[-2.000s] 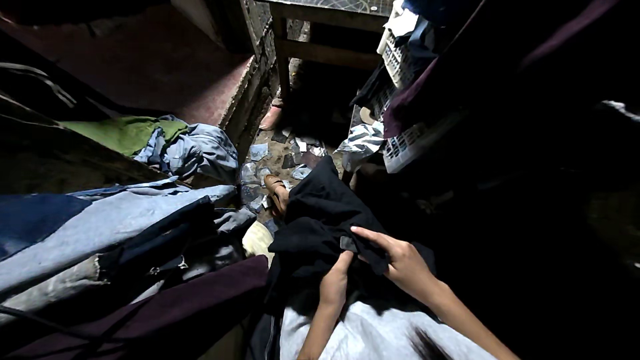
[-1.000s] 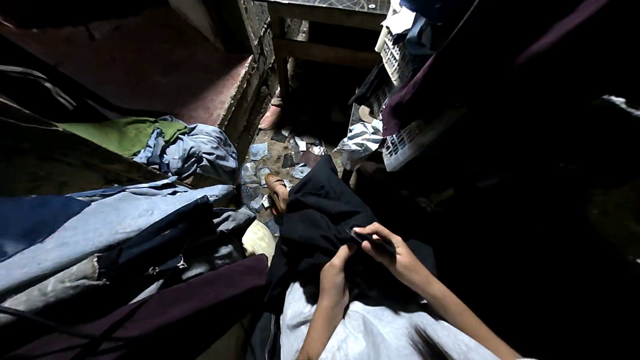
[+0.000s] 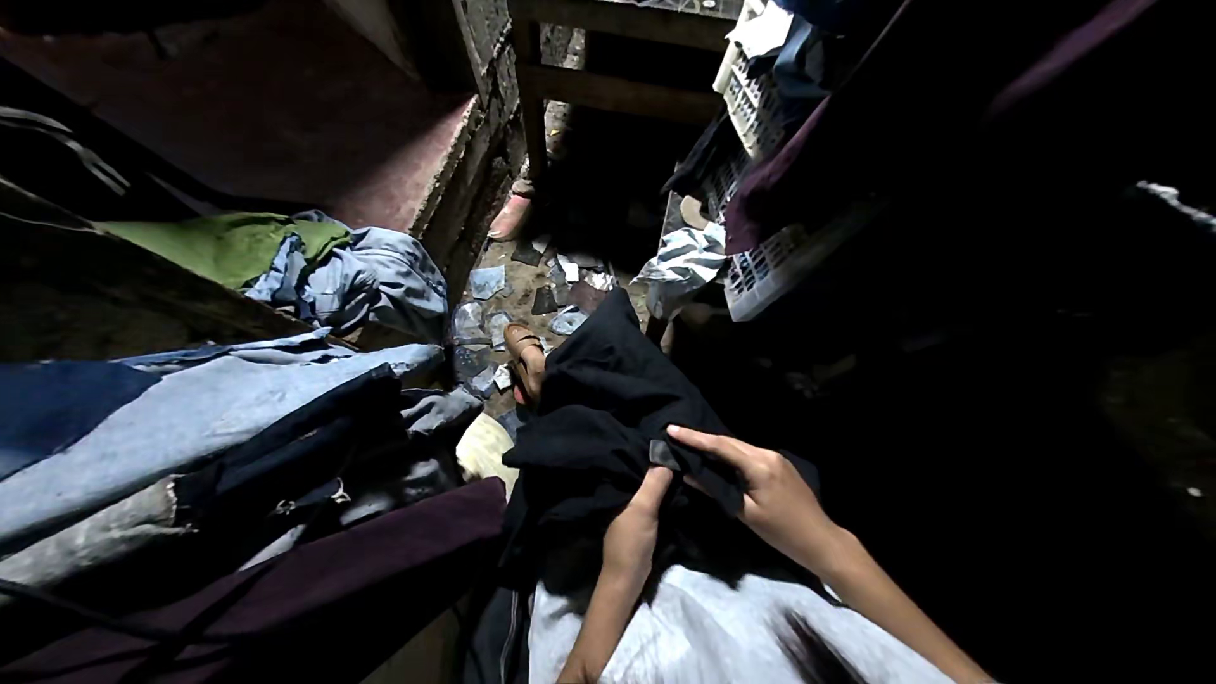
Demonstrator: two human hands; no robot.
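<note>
A black cloth garment (image 3: 608,408) lies bunched across my lap, over a white cloth (image 3: 722,627). My left hand (image 3: 638,522) grips the garment, its thumb beside a small dark grey patch (image 3: 663,454) on the fabric. To the right of that patch, my right hand (image 3: 760,475) has a fold of the same black cloth between its fingers, with the index finger stretched along the top toward the patch. The undersides of both hands' grips are hidden by the cloth.
Folded denim (image 3: 218,408) and a dark purple cloth (image 3: 380,560) are piled at left, near a green cloth (image 3: 218,247). White plastic baskets (image 3: 760,275) stand at upper right. Fabric scraps (image 3: 487,282) litter the floor around a sandalled foot (image 3: 525,356). A wooden frame (image 3: 627,92) is beyond.
One second ago my fingers were closer together over a raised fold; now the cloth lies flatter between them, and the small grey patch shows, as it did two seconds ago.
</note>
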